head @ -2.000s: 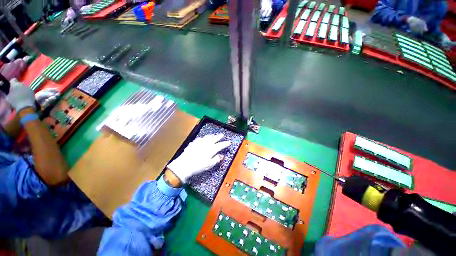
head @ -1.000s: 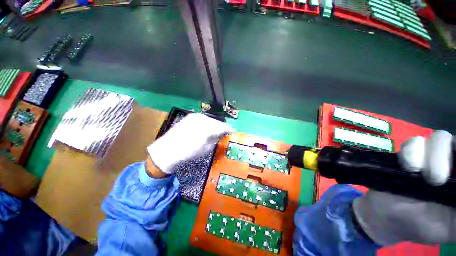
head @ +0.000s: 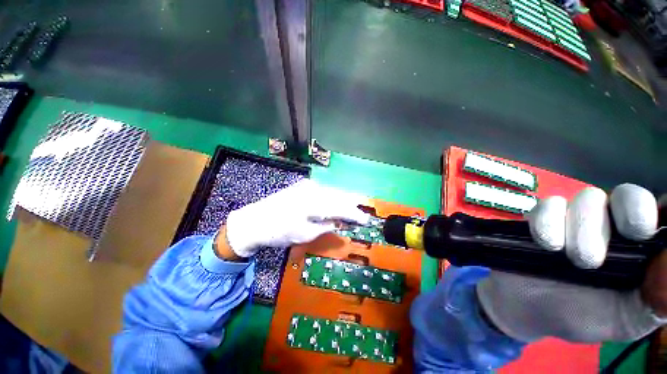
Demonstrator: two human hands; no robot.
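Note:
My right hand (head: 585, 226), in a pale glove, is closed around the black electric screwdriver (head: 483, 239), which has a yellow ring. The tool lies almost level and its tip reaches the top circuit board (head: 366, 232) in the orange-brown fixture (head: 285, 330). My left hand (head: 292, 219), in a white glove, is over the left part of that board, fingertips close to the tip. Whether the fingers pinch a screw cannot be seen. The hand and tool hide much of the board. The middle board (head: 353, 277) and the bottom board (head: 342, 338) show in their recesses.
A black screw tray (head: 241, 191) sits left of the fixture. Silvery metal strips (head: 80, 168) lie on brown cardboard (head: 66, 292) further left. Two board-and-plate units (head: 500, 171) lie on the red sheet (head: 455, 164) at right. A metal upright (head: 285, 73) stands behind, before the dark green conveyor (head: 424, 95).
My left hand has moved from the screw tray rightward to the top board. The screwdriver has swung from over the red sheet leftward to that board. The view has shifted right.

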